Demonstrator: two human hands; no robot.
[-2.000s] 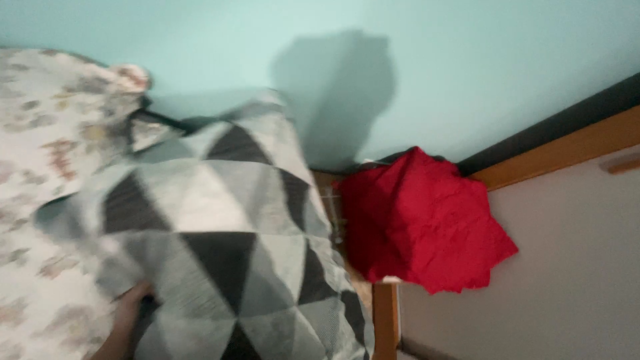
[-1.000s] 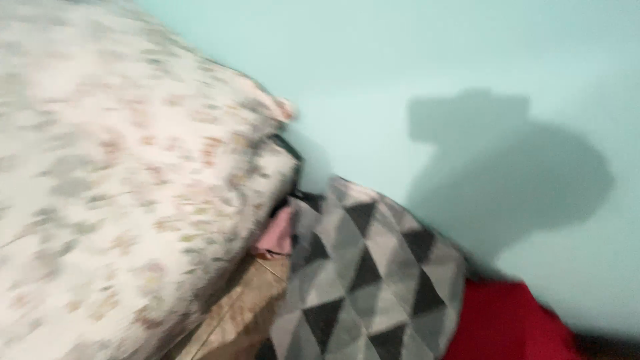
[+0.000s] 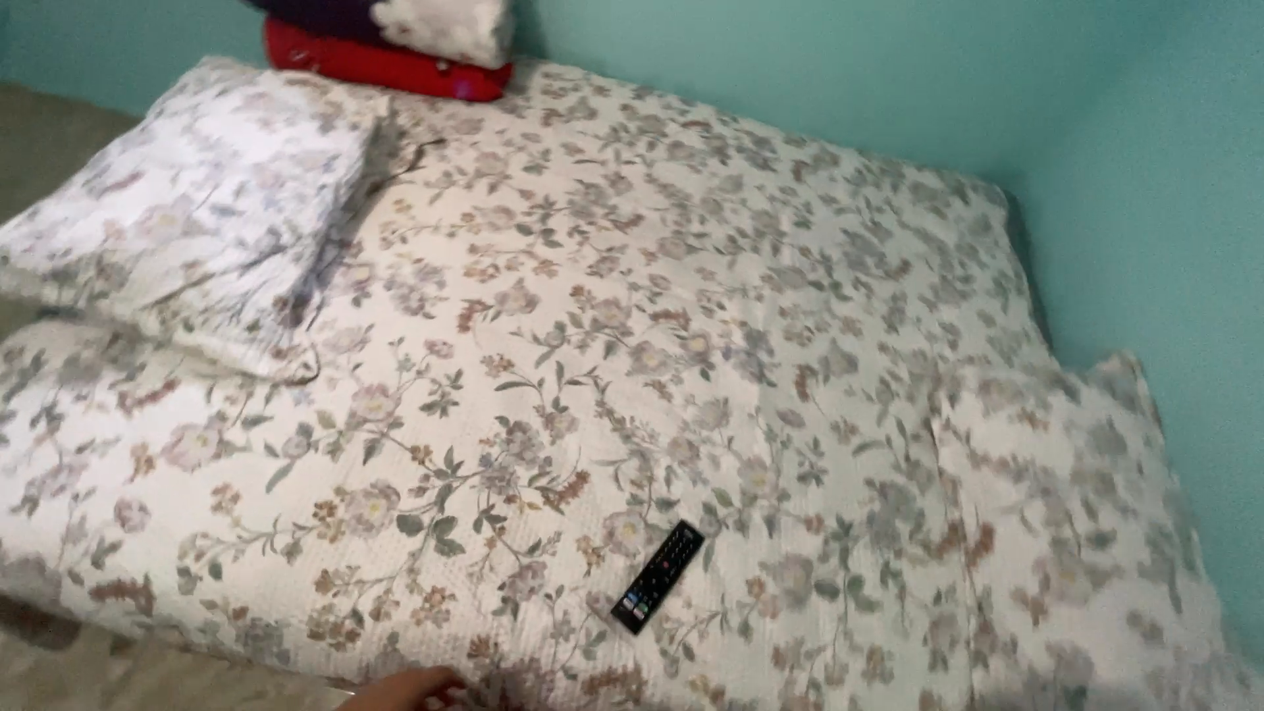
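A floral bedspread covers the bed. On its lower middle lies a black remote control, set at a slant. My left hand shows only in part at the bottom edge, by the near side of the bed, left of and below the remote. Its fingers are mostly cut off by the frame, so what it holds, if anything, is hidden. My right hand is out of view. A floral pillow lies at the upper left of the bed, and another floral pillow lies at the right.
A folded red cloth item sits at the far edge of the bed, with a dark and white fabric item on top. Teal walls stand behind and to the right. Floor shows at the lower left.
The view has swung widely to the bed's top. The grey triangle-patterned fabric, under my hand two seconds ago, is out of view. The remote has come into view.
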